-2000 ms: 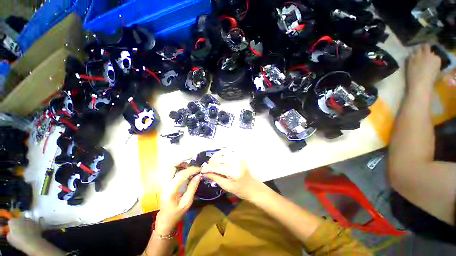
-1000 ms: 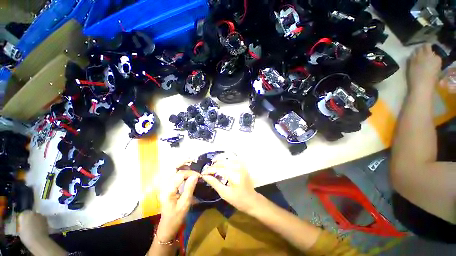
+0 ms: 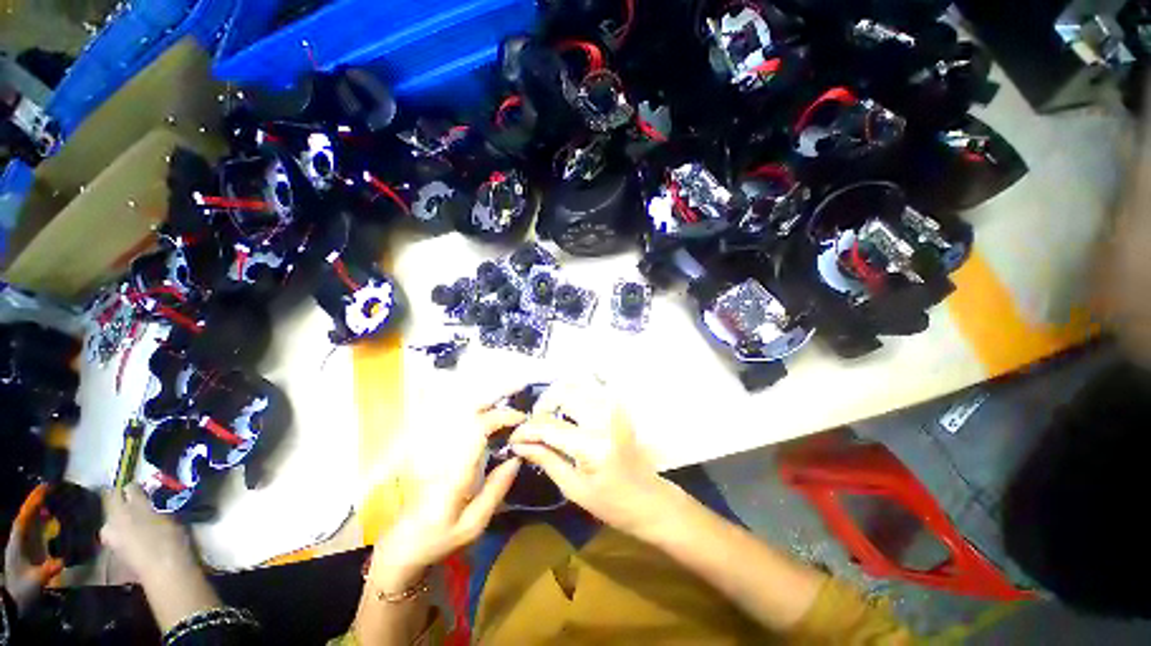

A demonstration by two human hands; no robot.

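A black camera housing sits at the bench's front edge, mostly covered by my hands. My left hand is on its left side and my right hand reaches over its right and top. The fingertips of both hands meet over the housing's opening. Whatever lies between the fingertips is too small and blurred to tell. A loose cluster of lens modules lies just beyond, with a single lens module to its right.
Many housings crowd the back, with a lamp-plate housing at left and a board-fitted housing at right. Blue bins and a cardboard box stand back left. A screwdriver and a neighbour's hand are at left. A red stool is below right.
My hands have shifted slightly but stay at the housing. The left neighbour's hand has moved up near the screwdriver. The right neighbour's arm has left its place, and a dark blurred shape is at the right edge.
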